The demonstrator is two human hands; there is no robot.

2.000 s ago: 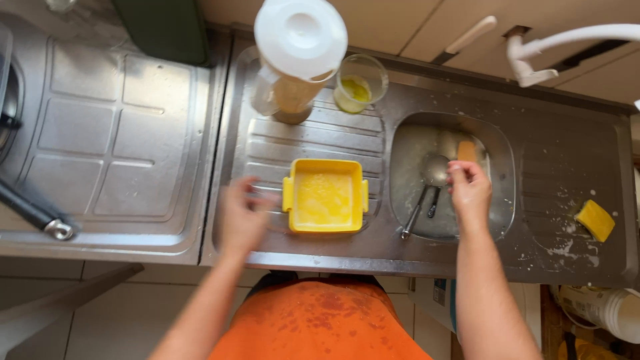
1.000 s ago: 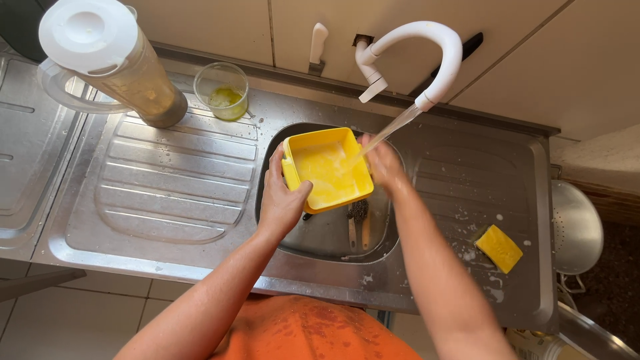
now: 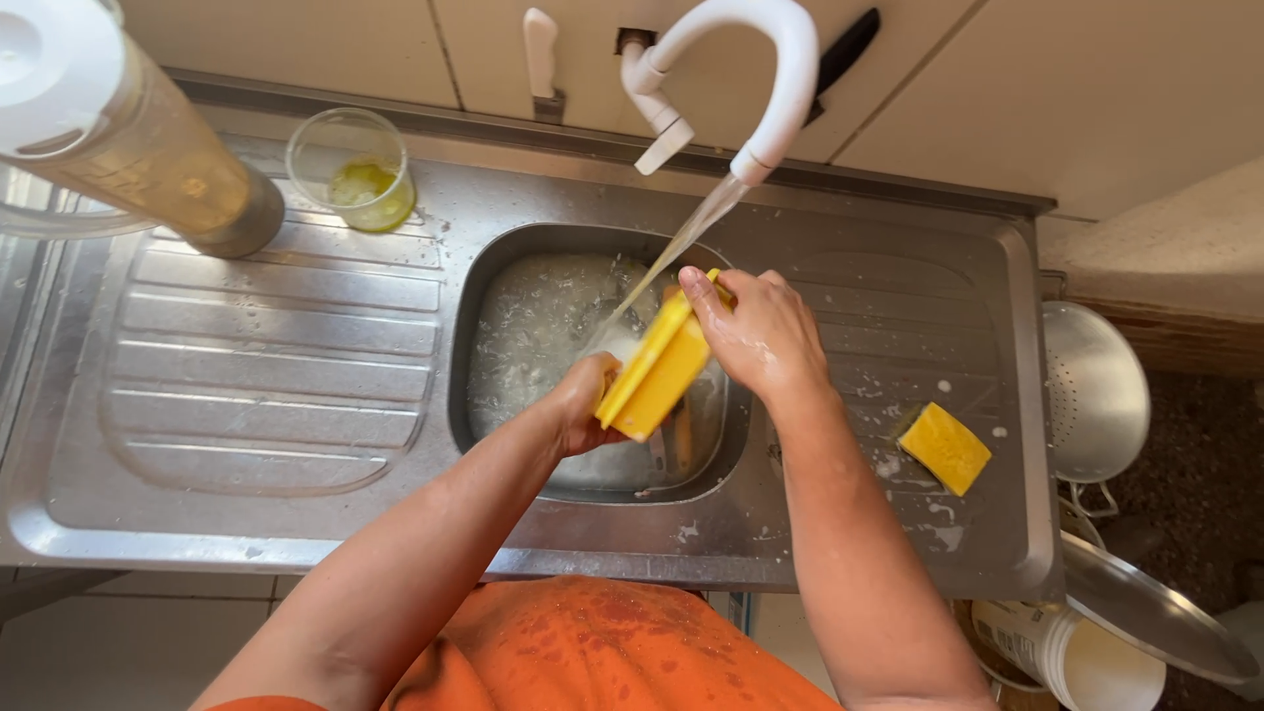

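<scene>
Over the sink basin, a yellow square dish is tilted on its side between my two hands. My left hand grips its lower left end, and my right hand holds the upper right end. Water runs from the white faucet past the dish's open side into the cloudy water below. Utensils lie in the basin, partly hidden behind the dish. A yellow sponge rests on the right drainboard among suds.
A lidded blender jar and a clear plastic cup with greenish liquid stand on the left drainboard. A white-handled knife and a black handle are at the wall. A metal colander hangs beyond the right edge.
The yellow dish stood on the left drainboard, then was held open side up under running water; now it is tipped on its side. My right hand was earlier at the utensils in the basin.
</scene>
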